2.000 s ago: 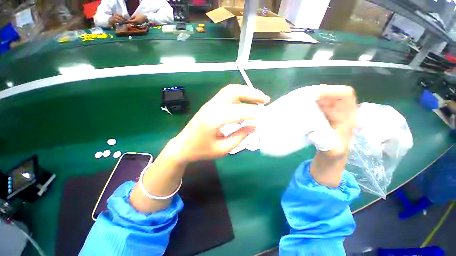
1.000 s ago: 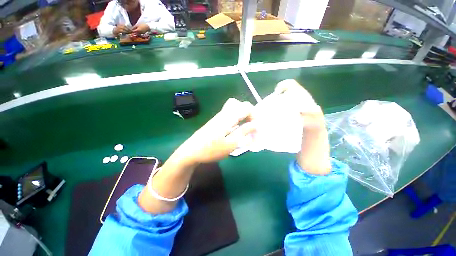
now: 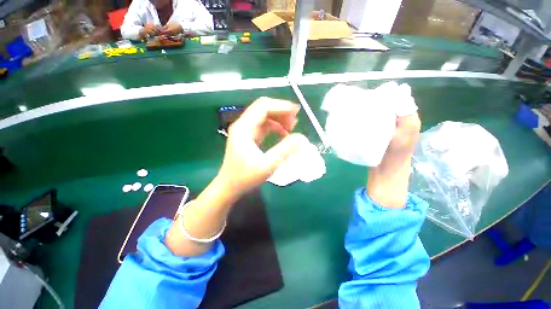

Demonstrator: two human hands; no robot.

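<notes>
My right hand [image 3: 399, 136] is raised and grips a white pad or stack of pads [image 3: 360, 124]; the glare hides its layers. White caps show on its fingertips. My left hand [image 3: 257, 142] is left of it, with thumb and index finger apart and nothing seen between them. Other white pieces [image 3: 305, 164] show just beyond and below the left thumb, seemingly on the bench. The clear plastic bag [image 3: 450, 175], with white pieces inside, is right of my right hand.
A smartphone [image 3: 151, 217] lies partly on the dark mat [image 3: 248, 253], with several small white discs [image 3: 137, 186] behind it. A black display unit [image 3: 227, 114] is partly behind my left hand. Another stands left [image 3: 37, 212]. A person works across the bench [image 3: 166, 21].
My hands have moved apart. The right now holds the white pad alone, a little to the right; the left has come off it with fingers spread. White pieces below the left hand are more exposed.
</notes>
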